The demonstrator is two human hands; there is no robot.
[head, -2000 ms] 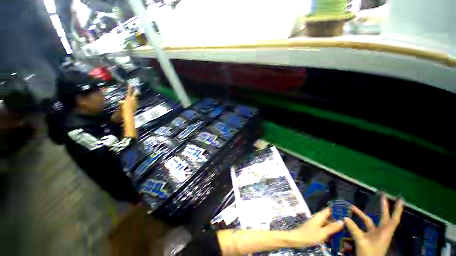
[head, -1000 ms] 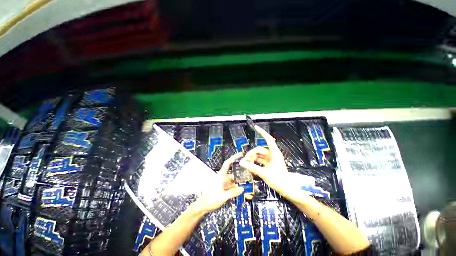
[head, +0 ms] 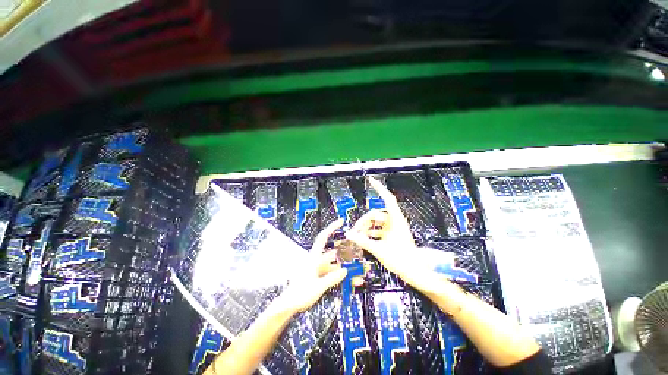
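Note:
A small flat part with a blue stepped area (head: 354, 272) and a brown-grey square end (head: 350, 251) is held over the middle of the black patterned tray (head: 417, 192). My left hand (head: 316, 277) grips it from the left with thumb and fingers. My right hand (head: 386, 236) has thumb and index finger pinched at the square end's upper right, other fingers raised. Whether it holds a film piece or tool is too small to tell. A glossy die-cut sheet (head: 238, 253) lies across the tray's left side, partly under my left forearm. More blue parts sit in the tray's pockets.
A tall stack of black trays (head: 157, 212) with blue parts stands at left. A white-grey printed sheet (head: 546, 256) lies right of the tray on the dark green bench (head: 630, 220). A small round fan (head: 655, 318) is at the lower right. A pale strip (head: 542, 159) runs behind the tray.
My view has swung from the left side, where another person sat, down to the tray. In the last second both hands have stayed together at the part, with only slight shifts.

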